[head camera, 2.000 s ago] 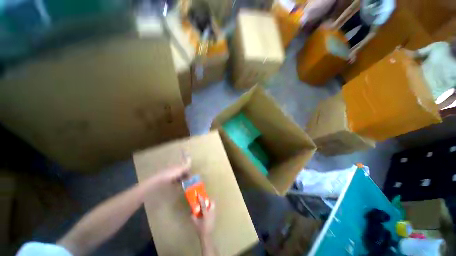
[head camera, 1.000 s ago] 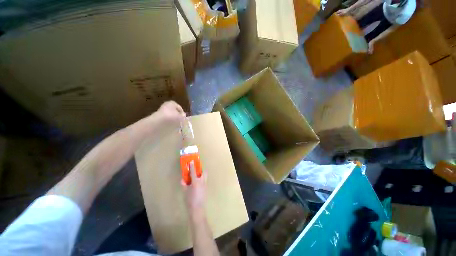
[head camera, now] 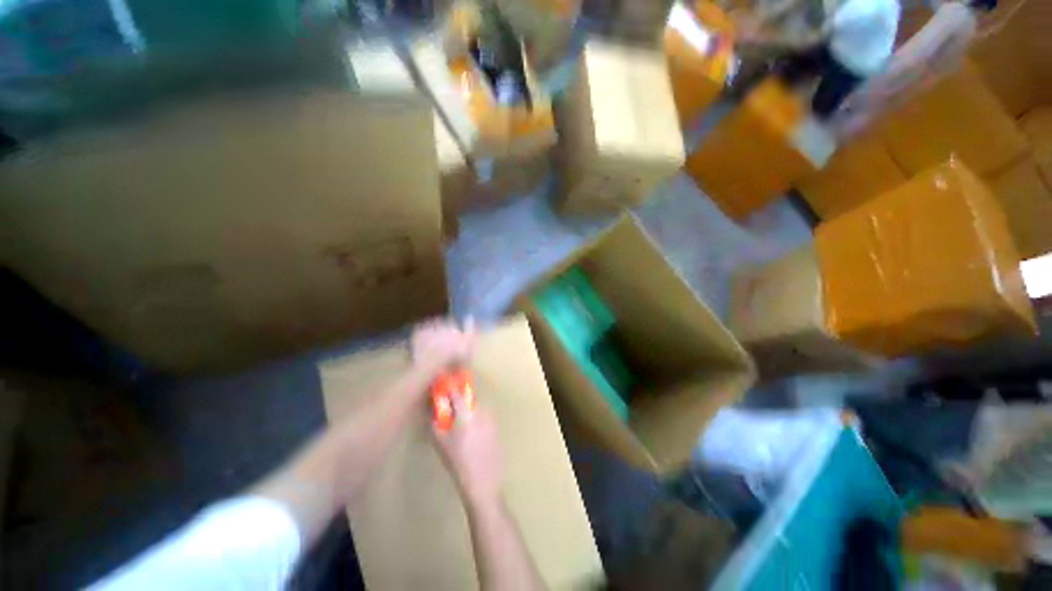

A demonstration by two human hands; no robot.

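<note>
A closed brown carton lies in front of me. My right hand is shut on the orange tape dispenser over the carton's upper part. My left hand is at the carton's far edge, just beyond the dispenser and close to it. The frame is blurred, so its fingers and any tape under them cannot be made out. An open carton stands to the right of the closed one, with green boxes inside along its left side.
Large flat brown cartons stand at the left. Orange-wrapped cartons stand at the right, with a person's arm beyond. A green-topped table holds a dark heap. Grey floor shows between the cartons.
My left hand has gone from beyond the carton's far edge, with a clear strip running to the dispenser, down close to the dispenser. The view has shifted, and the cartons sit lower in the picture.
</note>
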